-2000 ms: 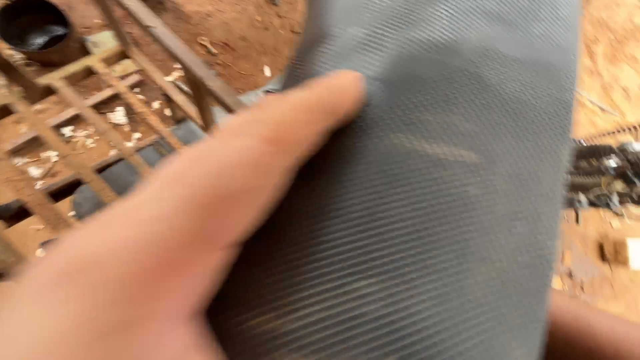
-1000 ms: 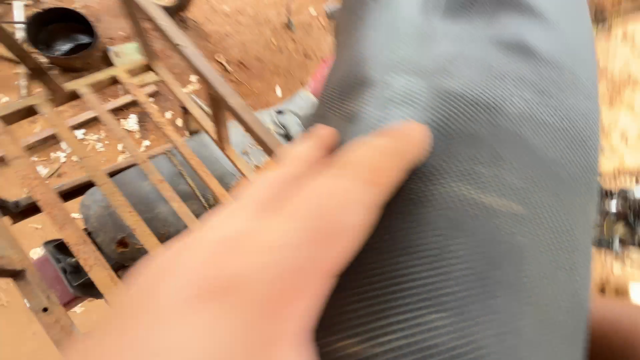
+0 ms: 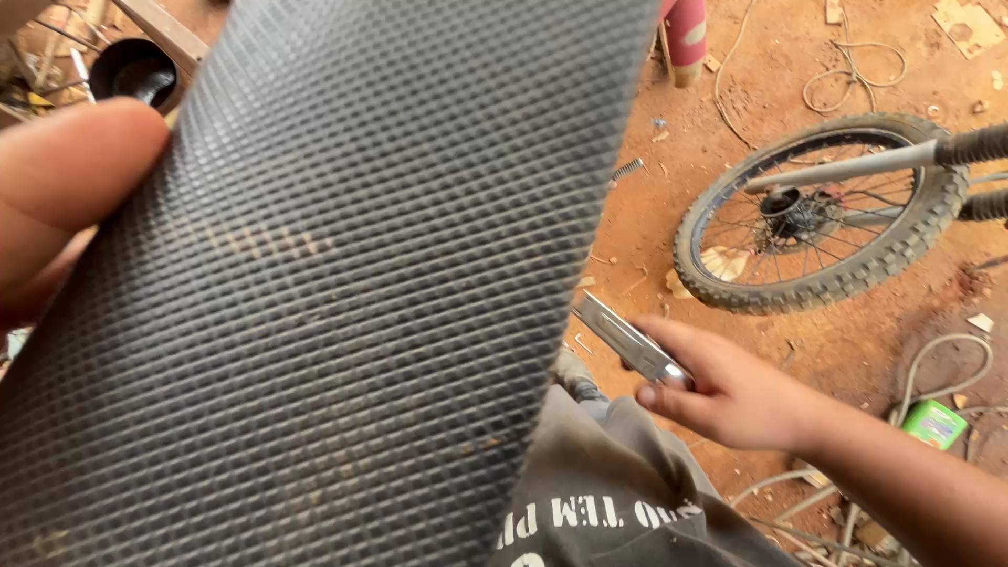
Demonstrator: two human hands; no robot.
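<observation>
A dark piece of ribbed, textured covering (image 3: 339, 260), which looks like vinyl, fills much of the view at close range, with a pale worn mark on its surface. At its left edge is my left hand (image 3: 71, 189), thumb on the near side and the other fingers mostly hidden. To the right of the covering and lower down, my right hand (image 3: 717, 394) grips a chrome hand tool (image 3: 634, 339) that looks like a staple gun. The tool's front end comes close to the covering's right edge in the view; whether they touch cannot be told.
A bicycle wheel (image 3: 819, 295) with a knobby tyre and fork is at the right. Cords (image 3: 913, 370) and a green box (image 3: 935, 425) lie on the reddish dirt floor. A black pot (image 3: 134, 71) stands at the upper left beside a metal bar (image 3: 169, 35).
My left hand, earlier stretched over the covering, is now at its left edge. My right hand and the chrome tool have come into view. The view has shifted to the right.
</observation>
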